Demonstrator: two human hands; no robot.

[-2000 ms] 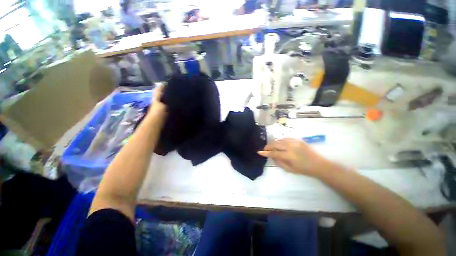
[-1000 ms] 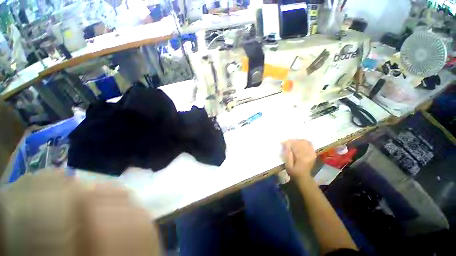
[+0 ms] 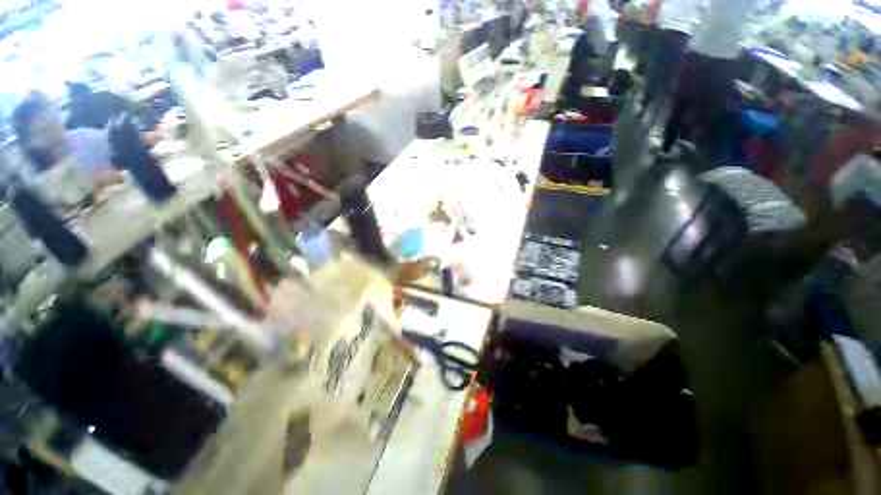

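No hand is in view. Nearest in front is the off-white sewing machine [image 3: 333,387], blurred, at the lower left, with dark lettering on its body. Black-handled scissors [image 3: 454,364] lie on the white table [image 3: 425,435] beside it. A cardboard box [image 3: 589,334] holding dark cloth [image 3: 551,387] stands on the floor right of the table. The black garment piece is not visible.
A long white worktable with small items [image 3: 454,218] runs away from the machine. A red item [image 3: 475,416] hangs at the table edge. People [image 3: 691,68] are in the aisle at the upper right. A large dark blurred shape [image 3: 106,377] is at the left.
The view has swung to the right. The black garment, the blue crate and both hands have left the picture. The cardboard box and the aisle now show more fully.
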